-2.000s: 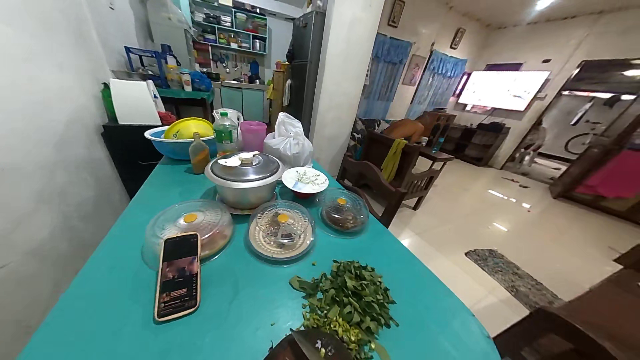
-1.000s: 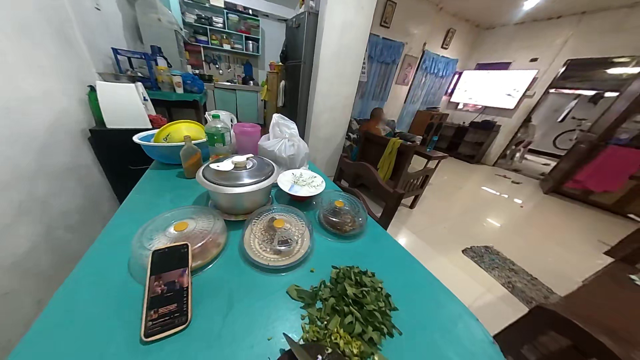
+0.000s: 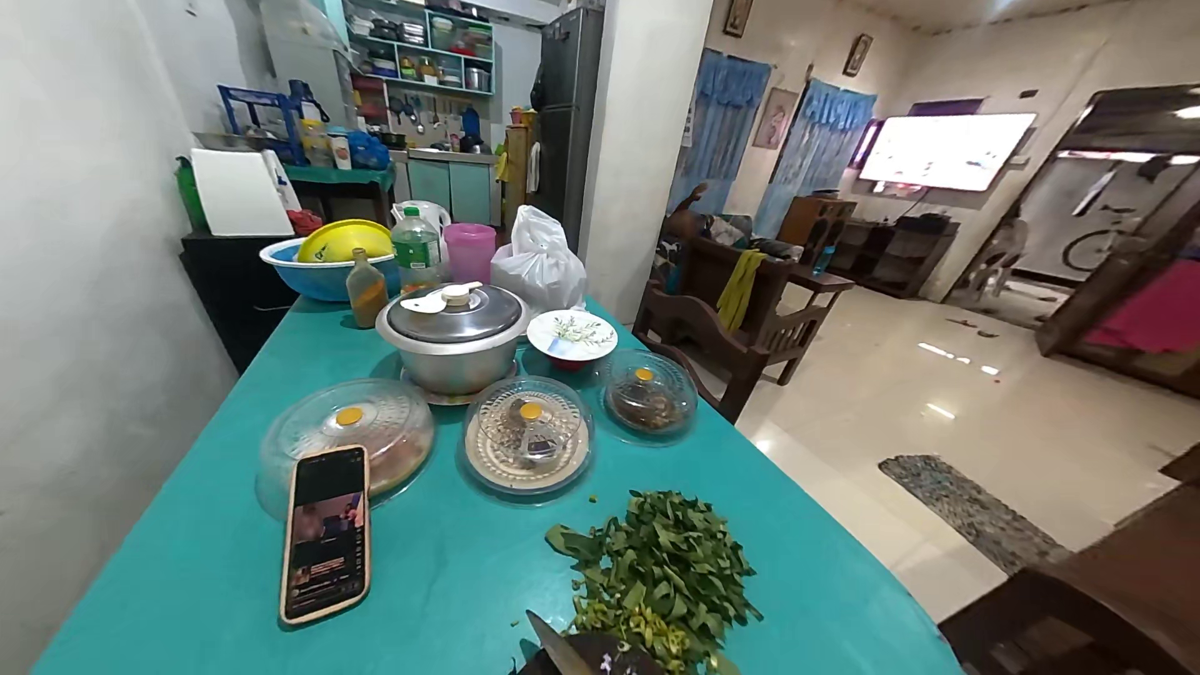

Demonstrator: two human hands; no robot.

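Neither of my hands shows in the head view. At the bottom edge a knife blade (image 3: 557,645) points up and left over a dark, rounded surface (image 3: 609,653) that is cut off by the frame; whatever holds the knife is hidden below. Beside it lies a heap of cut green leaves (image 3: 670,562), with paler chopped pieces (image 3: 637,626) at its near side. A smartphone (image 3: 326,534) with a lit screen leans against a clear domed cover (image 3: 309,422) at the left. Two more clear covers (image 3: 528,422) (image 3: 649,394) stand over dishes behind the leaves.
On the teal table (image 3: 450,581) stand a lidded metal pot (image 3: 455,352), a patterned plate (image 3: 572,336), a white plastic bag (image 3: 539,262), a plastic bottle (image 3: 415,248), a pink container (image 3: 471,251) and basins (image 3: 314,277). A wooden armchair (image 3: 698,337) stands beyond the right edge.
The knife blade, barely visible two seconds ago, shows more plainly at the bottom edge. In the background, the person by the wooden seat has changed posture, with an arm now raised.
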